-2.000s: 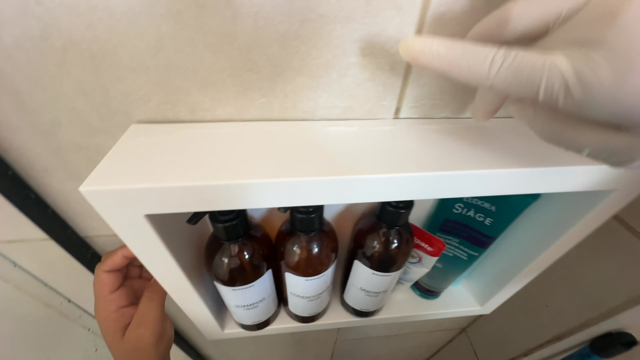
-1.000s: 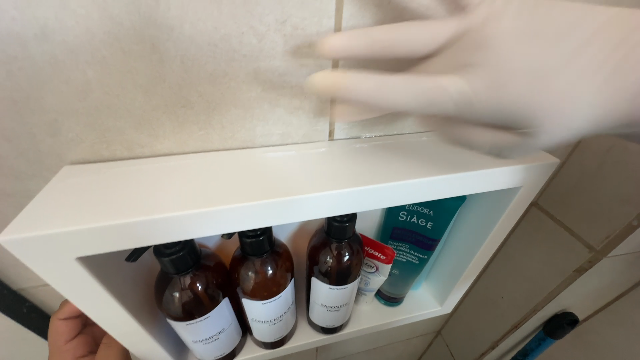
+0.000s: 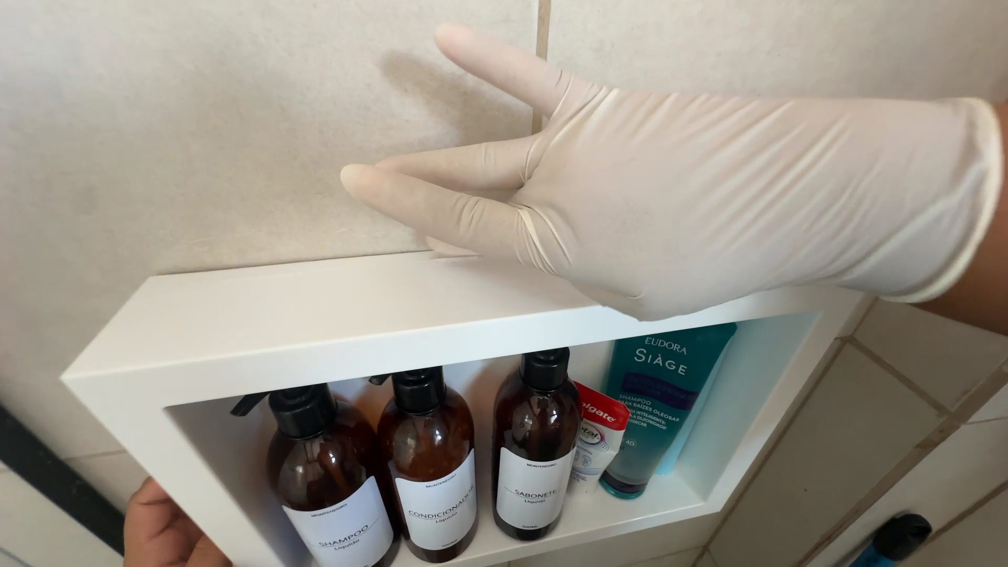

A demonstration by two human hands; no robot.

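A white box shelf [image 3: 331, 315] stands out from the tiled wall, tilted in view. My right hand [image 3: 614, 197], in a pale latex glove, is over its top board, fingers spread and nothing held; its lower edge hides part of the board. My bare left hand [image 3: 165, 528] is at the lower left, against the shelf's outer side, its fingers partly hidden. Inside stand three amber pump bottles with white labels: one at left [image 3: 339, 488], one in the middle [image 3: 433, 472], one at right [image 3: 535, 449]. Beside them are a Colgate toothpaste tube [image 3: 598, 433] and a teal shampoo tube [image 3: 661, 409].
Beige wall tiles [image 3: 236, 142] with a grout line rise behind the shelf. A black strip [image 3: 55, 480] runs down at the lower left. A blue object with a black cap [image 3: 898, 539] shows at the lower right, near more tiles.
My gloved right hand was blurred in motion at the upper right, and now reaches further left over the shelf's top. My left hand stays at the shelf's left side. The view has shifted.
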